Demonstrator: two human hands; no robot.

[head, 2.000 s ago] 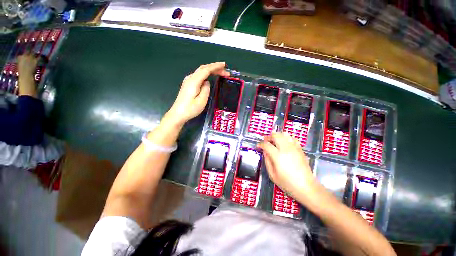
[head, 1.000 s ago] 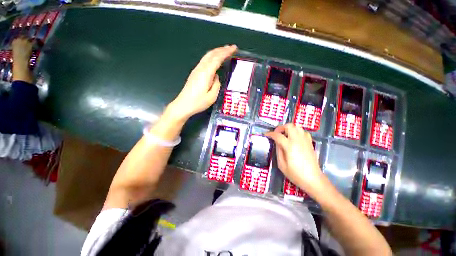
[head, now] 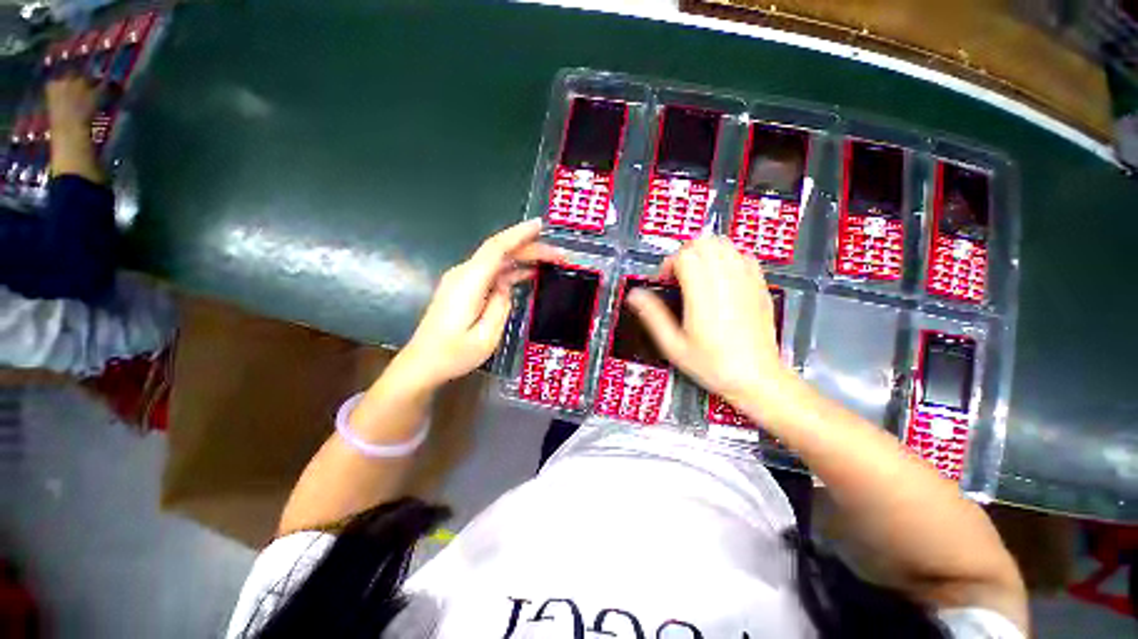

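Observation:
A clear blister tray (head: 855,293) lies on the dark green bench with red keypad phones (head: 583,200) face up in its two rows of pockets. One near-row pocket, second from the right, holds no phone. My left hand (head: 472,306) is at the tray's left edge, fingertips at the top of the leftmost near-row phone (head: 558,327). My right hand (head: 721,312) is over the near row, its thumb over the screen of the second phone (head: 634,375) and partly covering the third. Whether its fingers grip anything is hidden.
At far left another person's hand (head: 75,119) is over a second tray of red phones. A brown board (head: 874,44) lies beyond the bench's white far edge strip (head: 924,81). Cardboard (head: 250,418) stands below the bench at left.
My left hand has moved from the tray's far left corner down to the near row. My right hand remains over the near row, its thumb now on the second phone. The view has shifted.

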